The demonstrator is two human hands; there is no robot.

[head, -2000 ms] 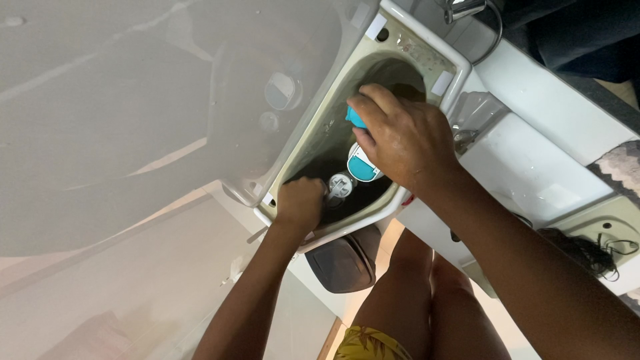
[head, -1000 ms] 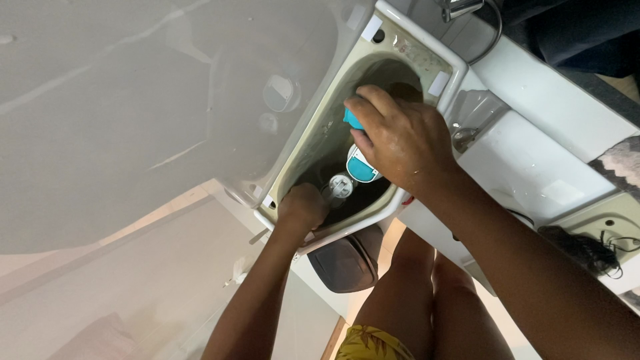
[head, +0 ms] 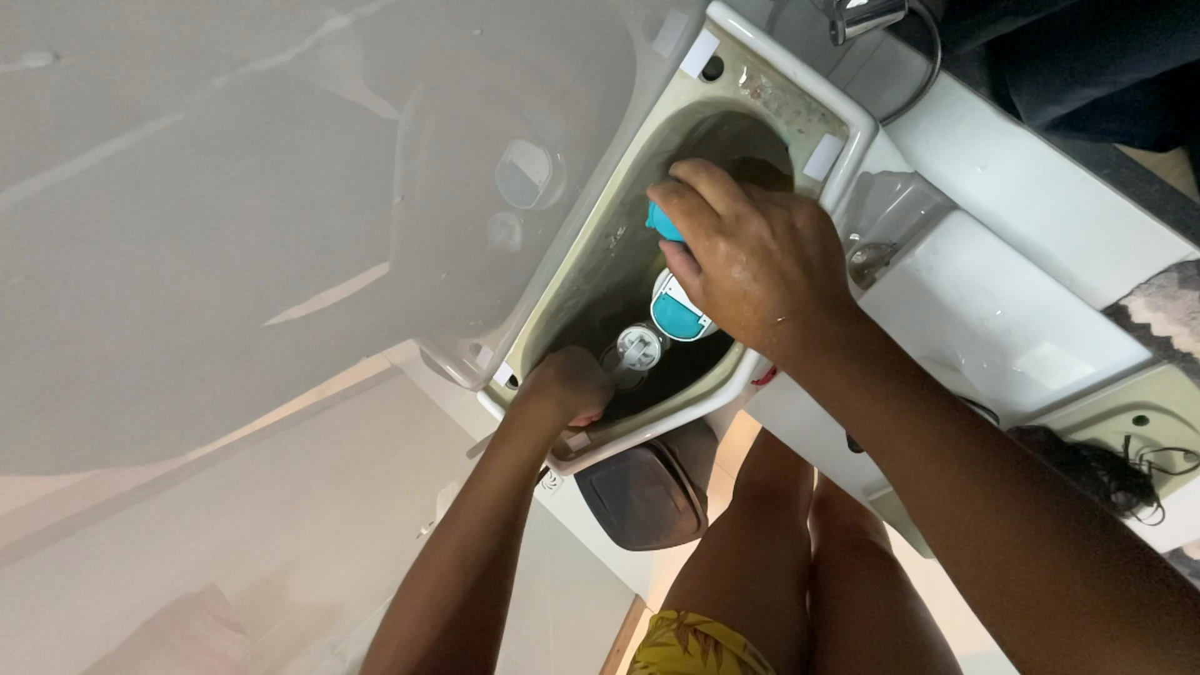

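Observation:
A toilet cistern (head: 559, 309) with its lid off and dark water inside lies below both arms. My right hand (head: 750, 248) curls its fingers around a turquoise part (head: 664, 221) above the cistern. Just under that hand is a white and turquoise round flush-valve top (head: 679, 315). A round white fitting (head: 639, 348) sits beside it, toward the left hand. My left hand (head: 566, 386) reaches down into the near left end of the cistern, by the fitting; its fingertips are mostly hidden, so what it holds cannot be told.
A dark lidded bin (head: 643, 495) stands below the cistern. To the right are a white basin (head: 1003, 309), a chrome tap (head: 864, 19) with a hose and a beige tray (head: 1116, 422) with a dark hairy or stringy bundle (head: 1087, 464). A glossy reflective wall (head: 281, 187) borders the left side.
My left hand has shifted slightly beside the round white fitting. My right hand stays around the turquoise part in nearly the same place.

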